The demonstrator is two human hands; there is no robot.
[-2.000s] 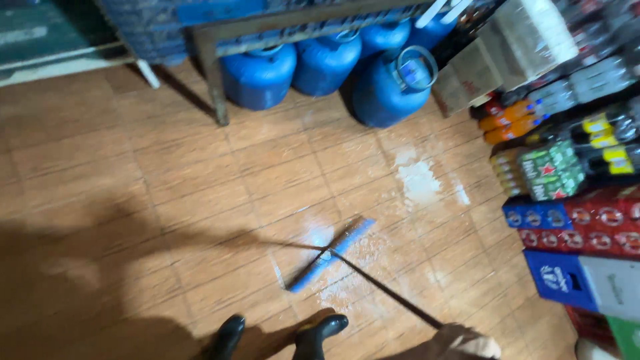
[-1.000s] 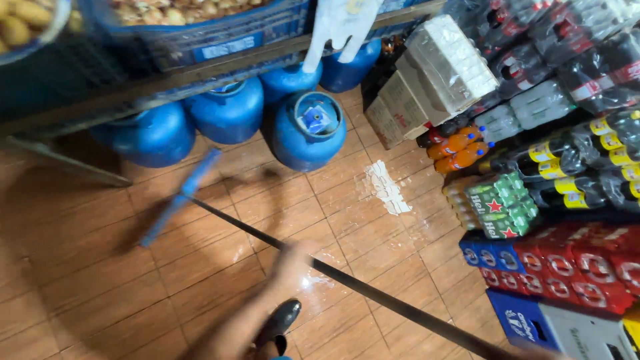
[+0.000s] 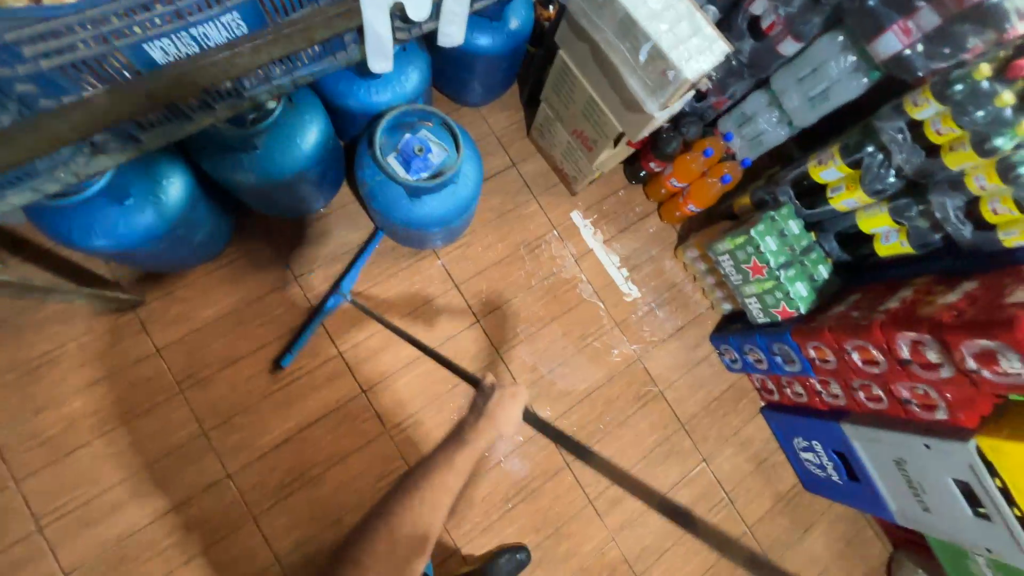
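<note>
My left hand (image 3: 502, 404) is closed around the dark pole of a floor squeegee, about midway along the part that shows. The squeegee's blue head (image 3: 330, 300) lies on the tiled floor, its upper end close to the base of a blue gas cylinder (image 3: 418, 180). The pole runs from the head down to the lower right and leaves the frame. My right hand is out of view. Right of the cylinder, a white streak (image 3: 606, 256) and wet, whitish marks lie on the tiles. A dark boot (image 3: 506, 559) shows at the bottom edge.
More blue gas cylinders (image 3: 268, 152) stand under a wooden bench (image 3: 160, 96) holding a plastic crate (image 3: 72, 56), with a white glove (image 3: 379, 36) hanging over its edge. Cardboard boxes (image 3: 572, 128), orange soda bottles (image 3: 694, 180), green can packs (image 3: 772, 264) and red can packs (image 3: 888, 352) line the right side.
The squeegee head has moved left from the wet patch to beside the cylinders. My left hand, not on the pole two seconds ago, now grips it. The right hand has left the view.
</note>
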